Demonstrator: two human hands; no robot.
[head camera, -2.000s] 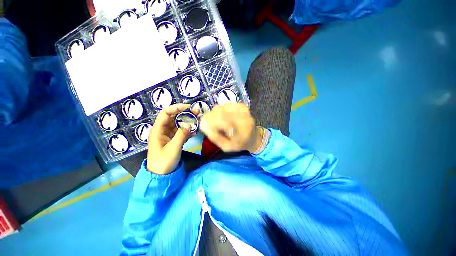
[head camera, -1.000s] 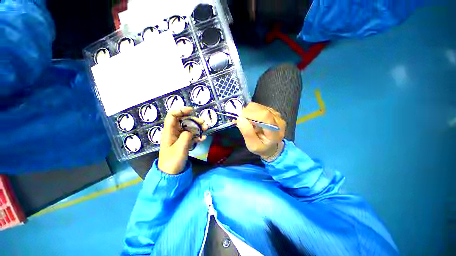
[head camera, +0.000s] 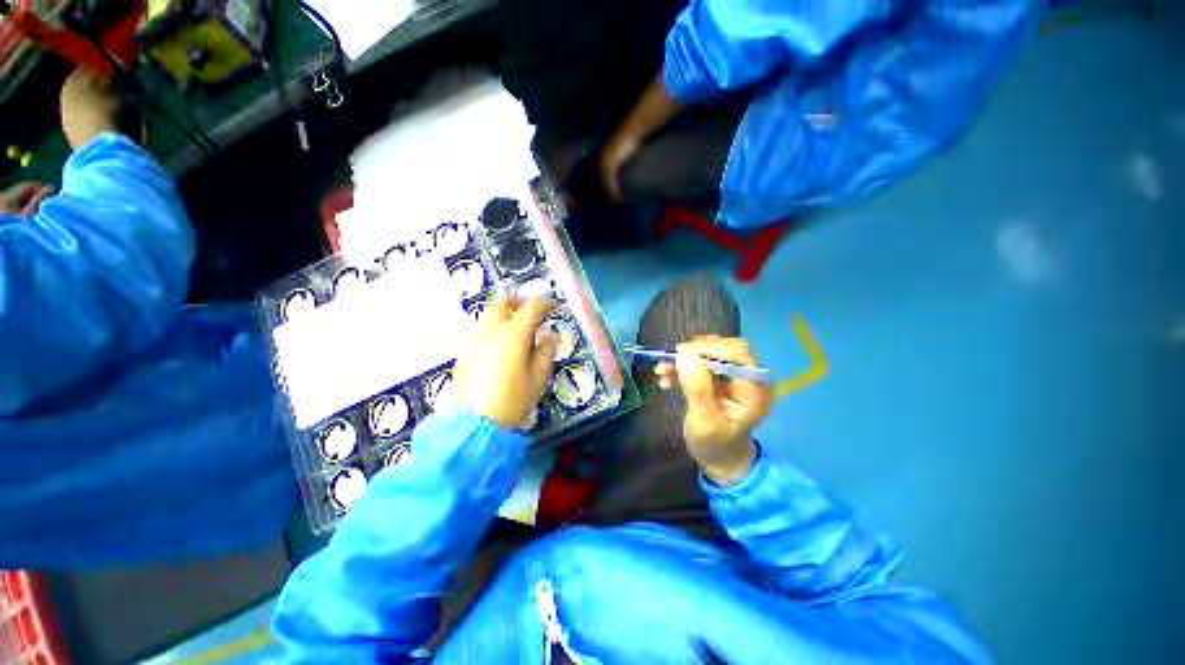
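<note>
A clear blister tray (head camera: 307, 468) of round pockets rests on the lap. Most pockets hold round parts with white faces and a dark slash, such as the one at its near right corner (head camera: 574, 383); black discs (head camera: 516, 252) sit at the far right. A white sheet (head camera: 377, 340) covers the tray's middle. My left hand (head camera: 509, 361) is over the right part of the tray, its fingertips at a round part (head camera: 556, 340) in or just above a pocket. My right hand (head camera: 717, 398) holds tweezers (head camera: 730, 370) right of the tray, tip pointing left.
A stack of loose white sheets (head camera: 442, 163) lies beyond the tray. A neighbour's sleeve (head camera: 91, 279) is at left, another person's arm (head camera: 646, 120) at the top. The bench has a yellow-and-black box (head camera: 205, 55) and a binder clip (head camera: 325, 86). A red crate (head camera: 24, 621) is at lower left.
The view has shifted, showing more bench. My left hand has moved from the tray's near edge to its right-side pockets with the round part. My right hand with the tweezers has moved right, off the tray.
</note>
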